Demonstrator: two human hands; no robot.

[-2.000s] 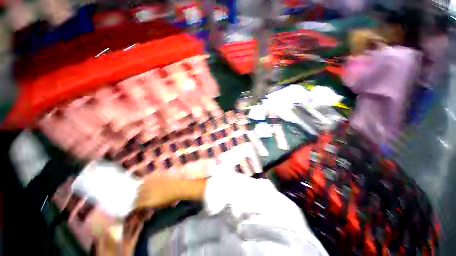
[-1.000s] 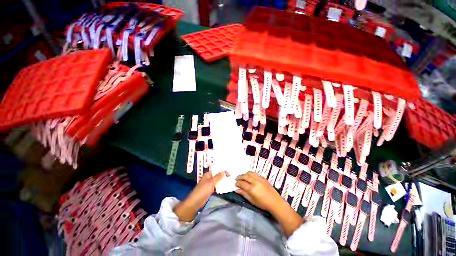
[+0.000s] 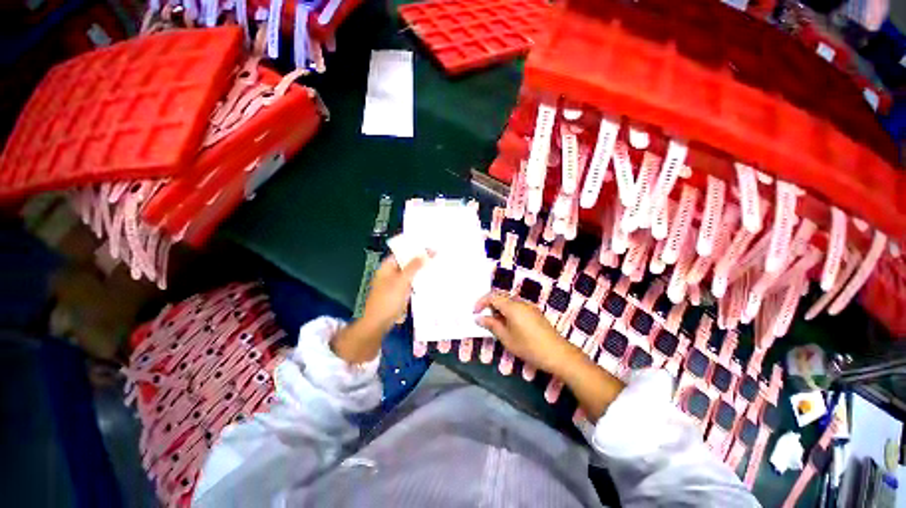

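A white label sheet (image 3: 449,273) lies over the left part of the rows of pink-strapped smartwatches (image 3: 616,342). My left hand (image 3: 395,288) holds the sheet's left side, with a white corner or flap sticking out beside the fingers. My right hand (image 3: 512,322) is at the sheet's lower right edge, fingertips pinched together; whether something small is between them I cannot tell. The sheet hides the watches beneath it, and only strap ends show below it. A green-strapped watch (image 3: 369,283) lies left of the sheet, partly behind my left hand.
Red trays with hanging pink straps (image 3: 715,119) stand behind the watches. More red trays (image 3: 119,109) are at left, above piled pink-strapped watches (image 3: 204,382). A spare white sheet (image 3: 388,93) lies on the green mat. A crumpled white wad (image 3: 787,451) is at right.
The view has turned from a blurred sideways look to the bench, then moved closer. My left hand has moved from the sheet's bottom up its left side; my right hand stays near the right edge.
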